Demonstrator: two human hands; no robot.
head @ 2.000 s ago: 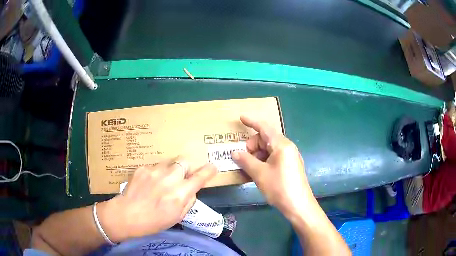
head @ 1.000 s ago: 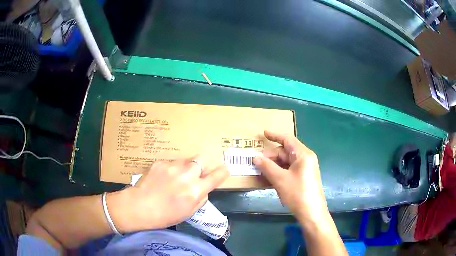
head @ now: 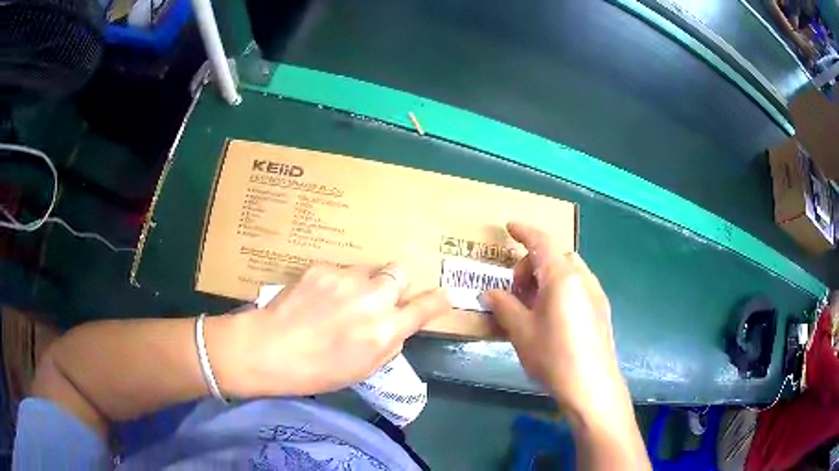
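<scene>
A brown product carton (head: 396, 198) printed "KEIID" lies flat on the dark green side table, text side up. A white barcode label (head: 466, 283) lies in its lower right part. My right hand (head: 557, 308) has thumb and fingertips at the label's right end. My left hand (head: 336, 322) rests over the carton's lower edge, its index finger at the label's left end. A curling white label strip (head: 396, 388) with barcodes hangs below my left hand; a white piece also shows left of that hand. My left palm is hidden.
A bright green rail (head: 515, 143) separates the side table from the dark conveyor. A black tape-like ring (head: 752, 336) lies at the table's right end. Another carton (head: 798, 195) stands far right. A fan (head: 51, 41) is at upper left. A person in red (head: 798, 419) is at lower right.
The view has turned, so the carton appears more tilted and further right. Both hands keep about the same places at the label, which lies on the carton throughout.
</scene>
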